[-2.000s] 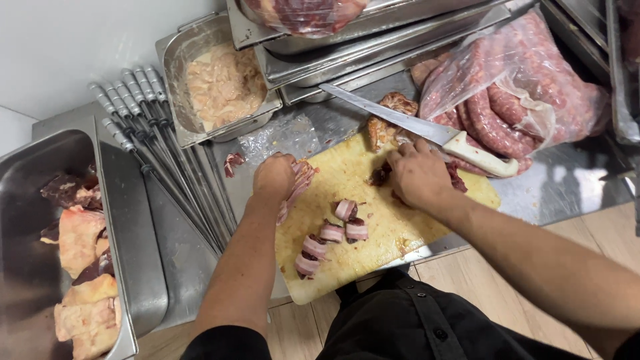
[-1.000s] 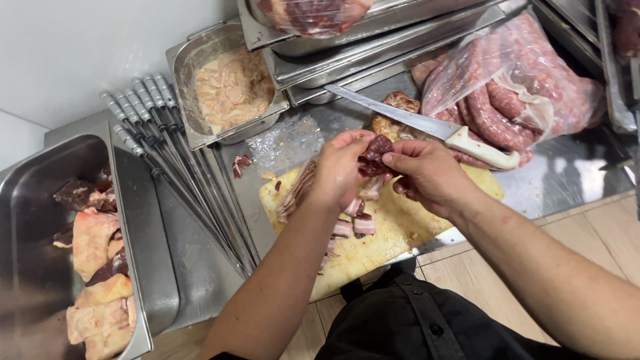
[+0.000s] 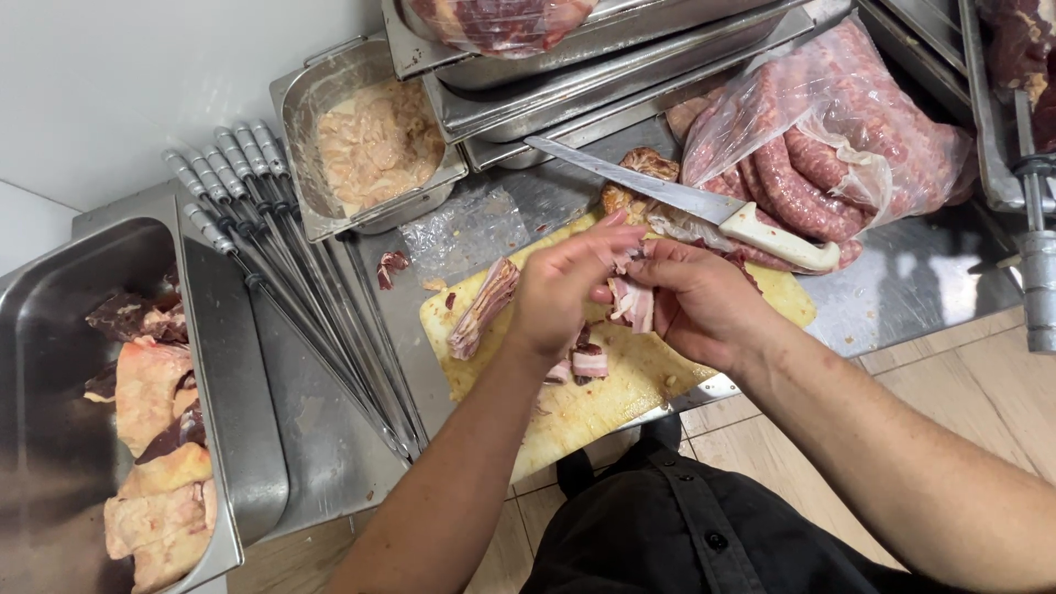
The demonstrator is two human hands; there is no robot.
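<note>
Above a yellow cutting board [image 3: 594,412], both my hands meet at one strip of bacon [image 3: 634,304]. My left hand [image 3: 569,289] pinches its upper end with the fingertips, and my right hand [image 3: 701,297] grips it from the other side. Whatever the strip is wrapped around is hidden by the fingers. Below them lie a few bacon-wrapped pieces of dark meat [image 3: 589,363], partly covered by my left hand. A stack of bacon strips [image 3: 487,307] rests on the board's left part. Beyond my right hand, a white-handled knife [image 3: 780,238] lies across sausages.
Metal skewers [image 3: 289,272] lie left of the board, beside a deep steel pan [image 3: 235,371] holding meat chunks. Behind stand a pan of pale marinated meat [image 3: 289,148] and stacked steel pans [image 3: 610,74]. Bagged sausages [image 3: 866,140] fill the back right; another tray [image 3: 986,140] is at the right edge.
Two seconds ago my hands were apart, left at the bacon stack, right at the dark meat. One second ago both held dark meat together; now a bacon strip shows between them.
</note>
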